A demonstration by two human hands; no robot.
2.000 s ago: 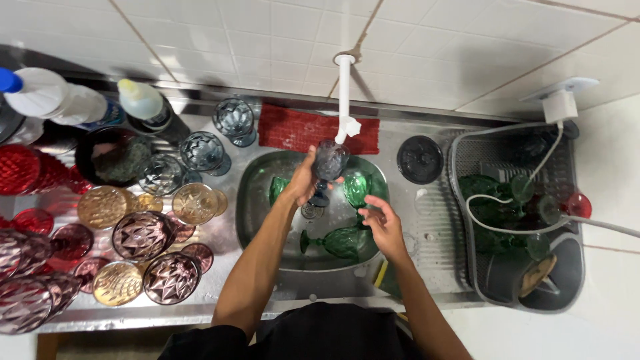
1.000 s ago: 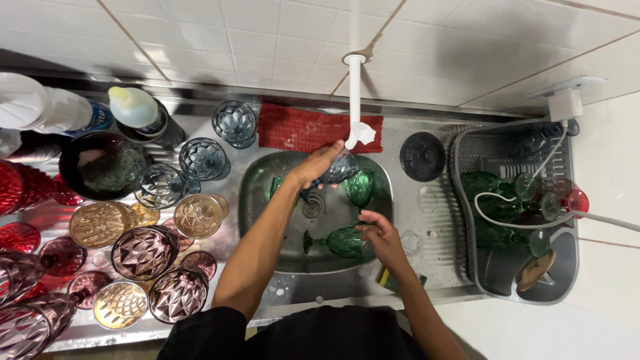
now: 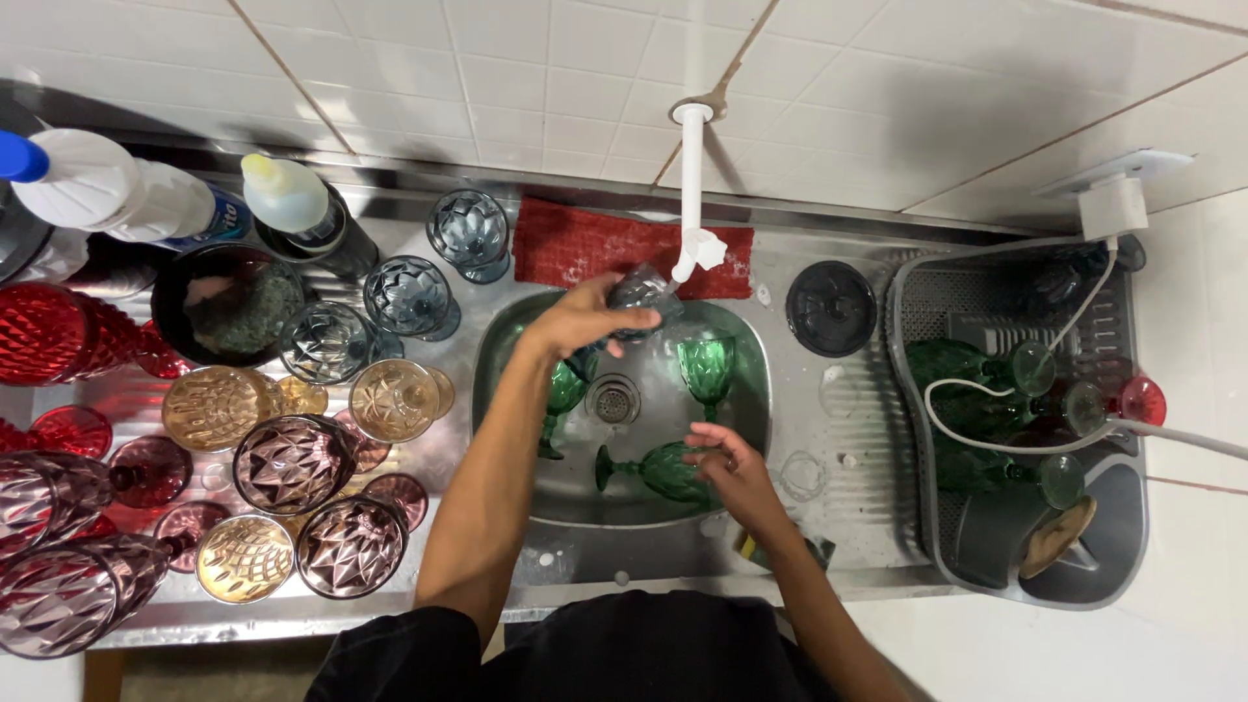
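Observation:
My left hand [image 3: 585,320] grips a blue-grey glass goblet [image 3: 645,300], tilted with its bowl just below the mouth of the white faucet [image 3: 691,185]. Its stem is partly hidden by the hand. Over the right part of the steel sink [image 3: 624,515], my right hand [image 3: 733,468] has its fingers apart and holds nothing. Beside its fingertips a green goblet [image 3: 668,472] lies on its side. A second green goblet [image 3: 706,370] rests at the basin's right, and another green goblet [image 3: 565,390] is at the left, partly behind my left forearm.
Blue goblets [image 3: 408,295], amber, purple and red goblets crowd the left counter near bottles [image 3: 83,180] and a black bowl [image 3: 229,304]. Behind the sink lies a red cloth [image 3: 561,244]. Right are a black round lid [image 3: 832,308] and a grey dish rack [image 3: 916,390] holding goblets, with a cable across.
The blue-grey goblet in my left hand has turned and now points its bowl toward the faucet's mouth. My right hand stays low at the right of the basin.

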